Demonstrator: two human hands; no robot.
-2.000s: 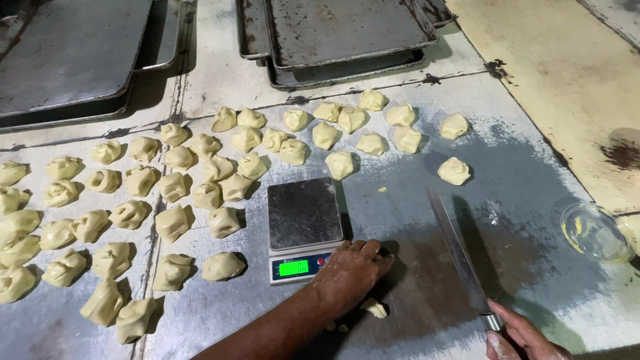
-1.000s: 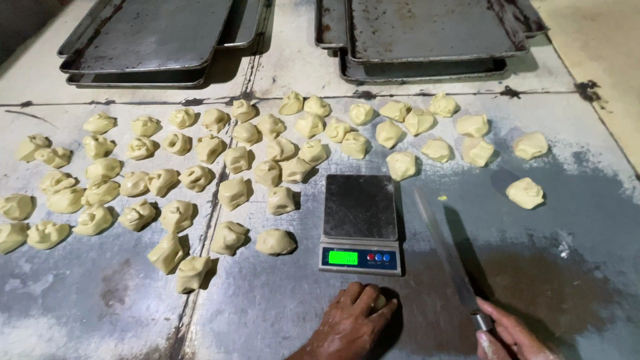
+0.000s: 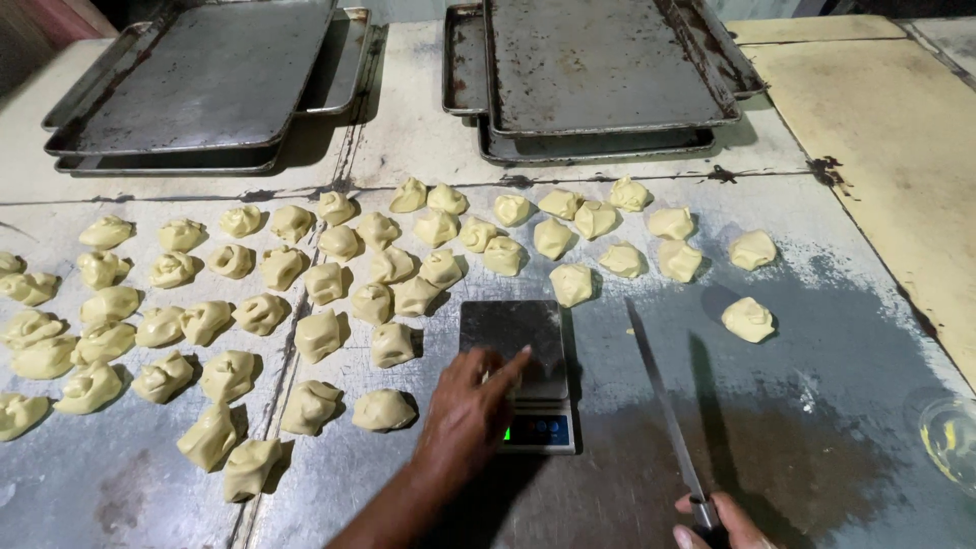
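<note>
My left hand (image 3: 473, 404) is over the lower left part of a digital kitchen scale (image 3: 512, 335), index finger stretched across its dark plate; whether something small is pinched under the fingers cannot be told. The hand hides part of the lit display. At the lower right, my right hand (image 3: 724, 522) grips the dark handle of a long-bladed knife (image 3: 665, 396), whose blade points away from me, to the right of the scale. Many pale dough pieces lie left of and beyond the scale, among them one lump (image 3: 383, 409) left of my left hand and another (image 3: 749, 319) at the right.
Stacked metal baking trays (image 3: 191, 76) stand at the back left, and more stacked trays (image 3: 602, 69) at the back centre. A clear round container (image 3: 949, 438) with yellow residue sits at the right edge. Seams run across the metal-topped table (image 3: 412, 488).
My left hand has moved from the table below the scale up over its plate. My right hand still holds the knife. The view has shifted.
</note>
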